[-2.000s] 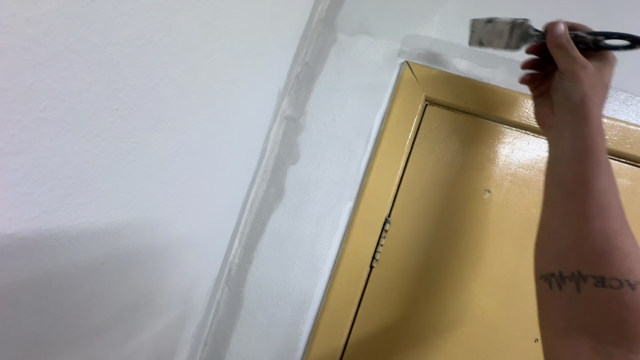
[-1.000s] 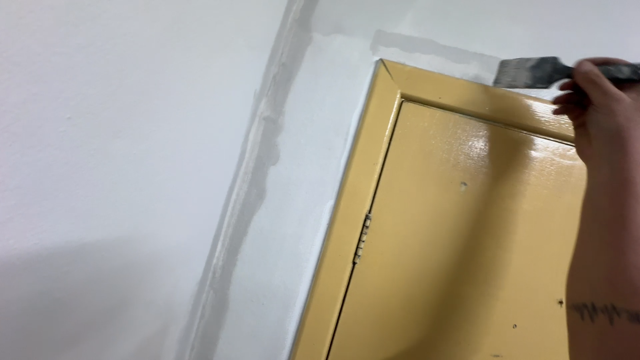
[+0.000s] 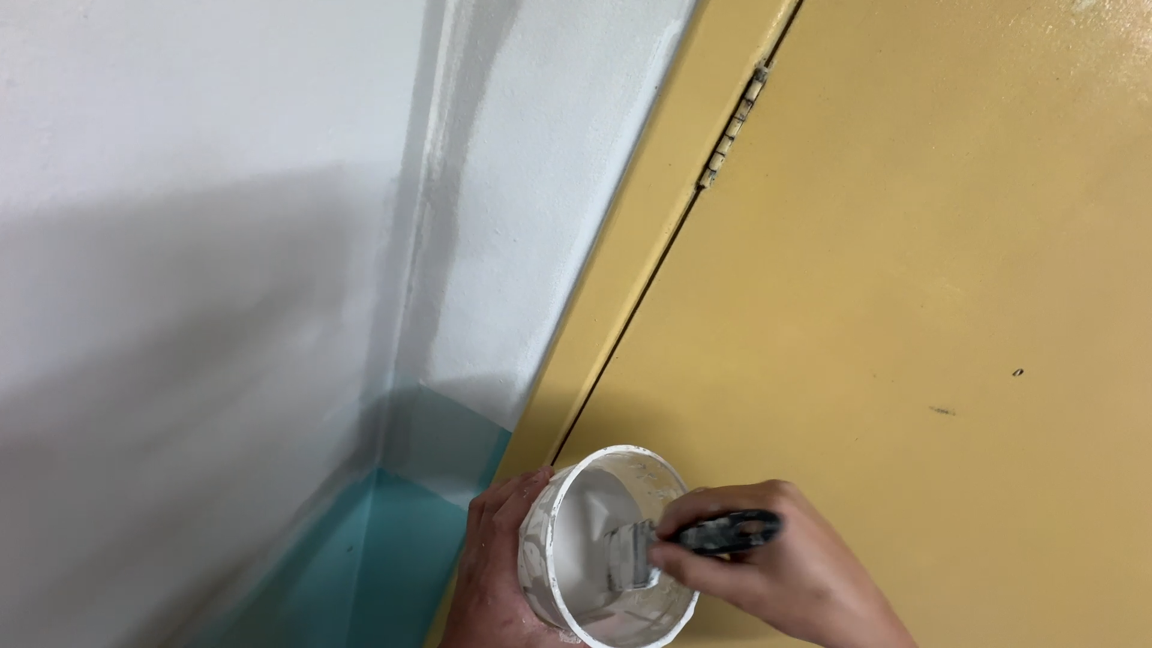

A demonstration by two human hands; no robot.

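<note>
My left hand (image 3: pixel 504 567) holds a white plastic tub (image 3: pixel 538 540) from its left side, low in the head view. Pale grey-white paint (image 3: pixel 576 540) lies inside, and the tub's walls are smeared with it. My right hand (image 3: pixel 765 558) grips the black handle of a paintbrush (image 3: pixel 634 556) at the tub's right rim. The brush head is inside the tub, coated in paint; whether its bristle tips touch the paint is hard to tell. Both hands are in front of the yellow door (image 3: pixel 900 270).
The yellow door frame (image 3: pixel 621 225) runs diagonally, with a paint-marked hinge (image 3: pixel 733 126) beside it. To its left are the white wall (image 3: pixel 180 108), a corner with a darker painted band (image 3: pixel 441 225), and a teal lower wall section (image 3: pixel 405 531).
The view has swung down from the door's top corner. My right hand has brought the brush from above the frame into the tub. The tub and my left hand have come into view.
</note>
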